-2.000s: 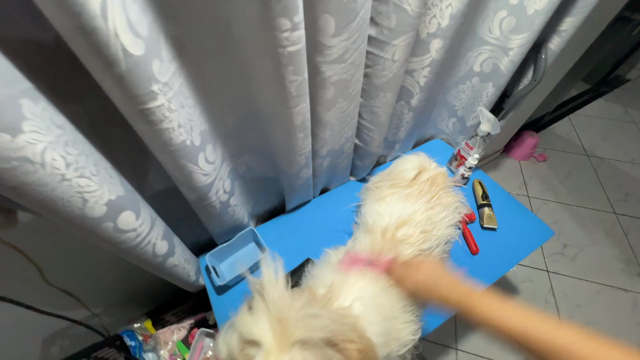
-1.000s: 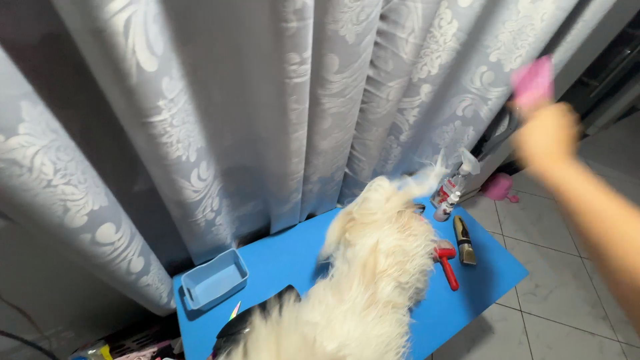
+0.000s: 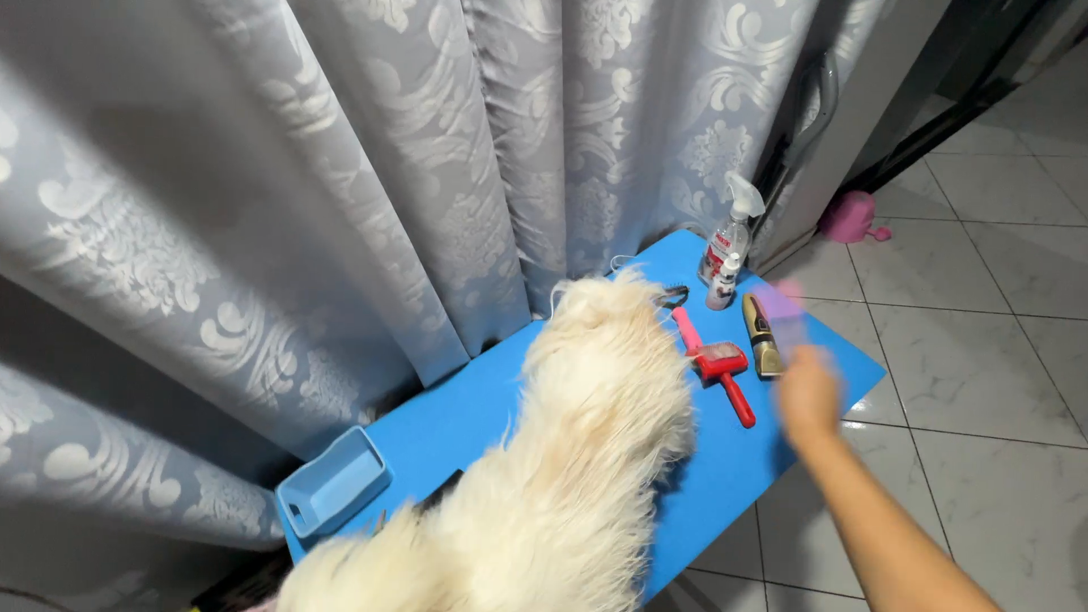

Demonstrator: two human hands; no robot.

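My right hand [image 3: 812, 395] holds a blurred pink and purple item [image 3: 780, 313] over the right end of the blue table [image 3: 442, 399]; its kind cannot be told. Just left of it lies a gold and black hair clipper [image 3: 762, 337]. A red slicker brush [image 3: 722, 364] rests beside a long-haired, cream-coloured dog [image 3: 595, 425], which is on the table with its body running toward the bottom edge. A pink handle [image 3: 685, 330] and a dark comb-like tool [image 3: 673, 296] lie by the dog's far end. My left hand is out of the picture.
A clear spray bottle [image 3: 728, 242] and a small bottle [image 3: 722, 285] stand at the far corner. At the left end sits a blue plastic tray [image 3: 334, 484]. Grey patterned curtains [image 3: 425, 170] hang along the back. A pink object [image 3: 850, 218] is on the tiled floor.
My right arm was over the dog's back two seconds ago, then raised at the upper right with the pink item. Now the hand is lower, beside the clipper. The view has shifted.
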